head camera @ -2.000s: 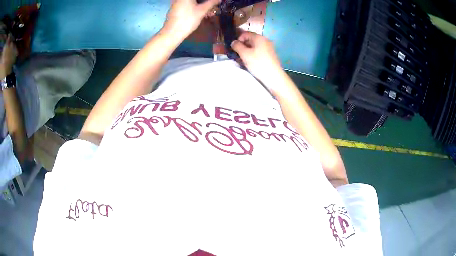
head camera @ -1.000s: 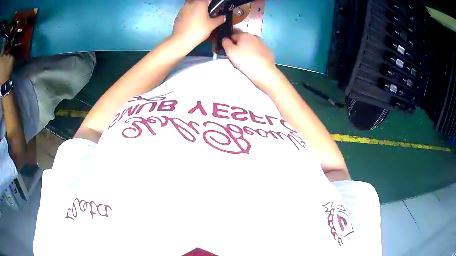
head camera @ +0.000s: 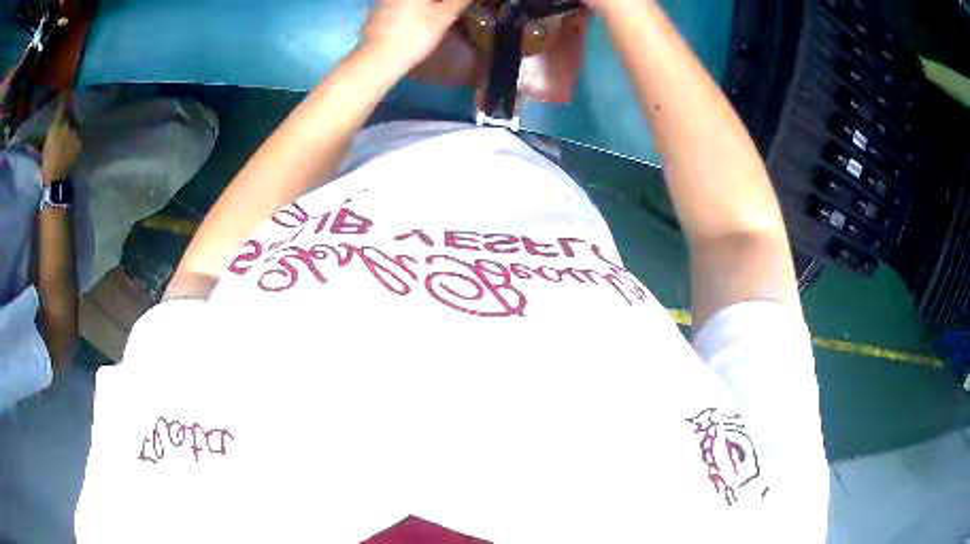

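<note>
A black three-armed assembly lies over a red-brown base plate at the top edge of the view. One arm points toward me and ends in a pale tip at the bench edge. My left hand is at the left of the assembly, partly cut off by the top edge; its fingertips are by the upper left arm, and I cannot tell if they grip it. My right hand is cut off by the top edge; only the wrist shows, beyond the assembly's right arm.
The teal mat covers the bench. Black ribbed trays with shiny parts stand at the right. A seated person's arm and another red-brown plate are at the left. The green floor has a yellow line.
My right hand has left the near arm of the assembly and reached forward, out of the top edge. The near arm is now uncovered. The view has shifted slightly.
</note>
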